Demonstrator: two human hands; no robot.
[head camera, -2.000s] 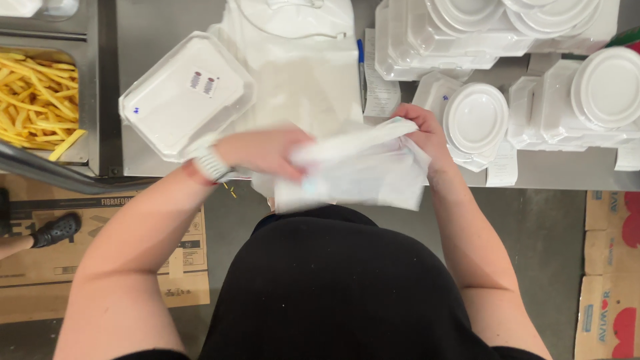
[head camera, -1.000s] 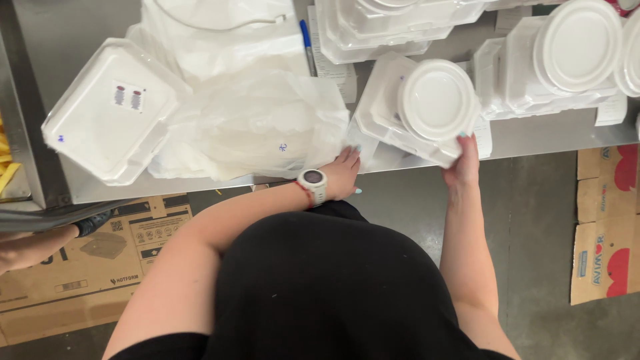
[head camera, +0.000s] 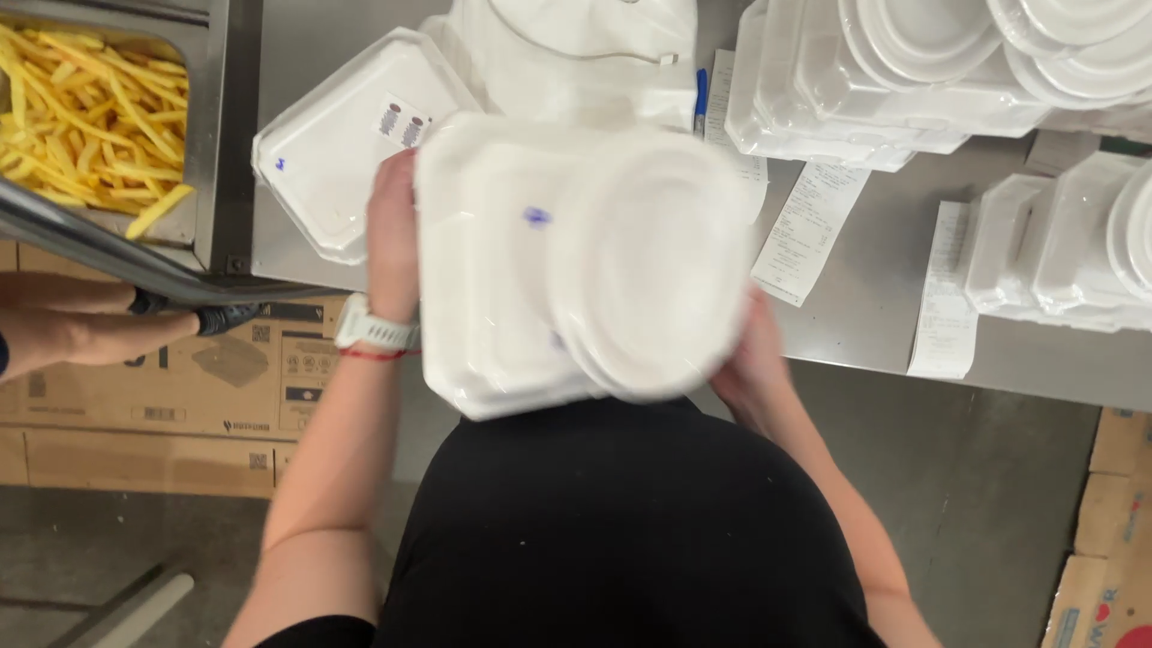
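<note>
Between both hands, in front of my body, is a stack of white foam takeout containers (head camera: 486, 270), with a round white lidded tub (head camera: 661, 261) lying on its right part. My left hand (head camera: 393, 234), with a pale watch at the wrist, grips the stack's left side. At the lower right side is my right hand (head camera: 754, 360), its fingers partly hidden by the round tub. The stack is blurred and carries blue pen marks. Behind my left hand, another white container (head camera: 346, 144) with a small printed sticker rests on the steel counter. White plastic bags (head camera: 576, 72) lie beyond the stack.
Wrapped containers and round tubs (head camera: 864, 99) stand at the back right, others (head camera: 1062, 243) at the right edge. Paper receipts (head camera: 810, 225) and a blue pen (head camera: 700, 99) lie on the counter (head camera: 864, 315). French fries (head camera: 99, 117) fill a pan at left. A person's legs (head camera: 81, 315) show at lower left.
The container stack with the round tub has left the counter at the right and is now held between both hands. My left hand has moved from the bag's edge to the stack's left side.
</note>
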